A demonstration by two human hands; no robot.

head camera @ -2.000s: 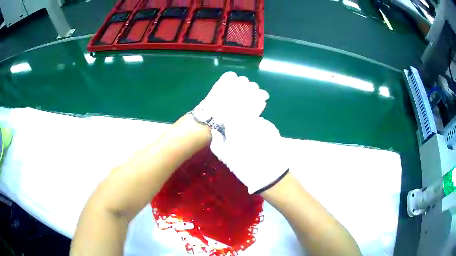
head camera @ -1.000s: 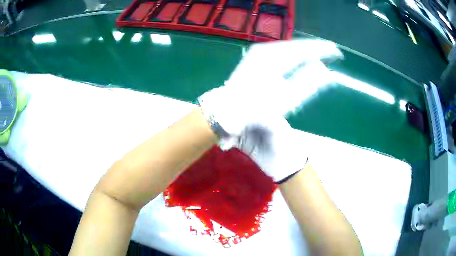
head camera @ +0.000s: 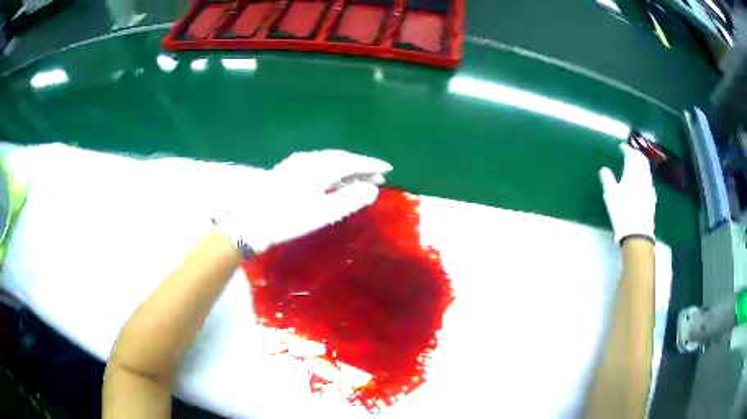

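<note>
My left hand [head camera: 319, 196], in a white glove, is over the upper left edge of the red film heap [head camera: 360, 286]. Its fingers are together with a gap to the thumb; whether it holds anything is unclear. The heap lies on the white cloth [head camera: 508, 303]. My right hand [head camera: 631, 192], in a white glove, reaches to the far right of the green belt. Its fingertips are at a dark red phone middle frame [head camera: 659, 159]; the frame lies on the belt, and a firm grip cannot be made out.
A red tray [head camera: 315, 45] with dark frames in its pockets stands at the belt's far side. The green belt [head camera: 246, 106] curves beyond the cloth. A green fan [head camera: 10, 196] is cut off at left. A grey machine [head camera: 708, 245] stands at right.
My hands were together above the heap and are now apart. My right hand has moved far right to the dark red frame. My left hand has moved left and lower, uncovering more of the heap.
</note>
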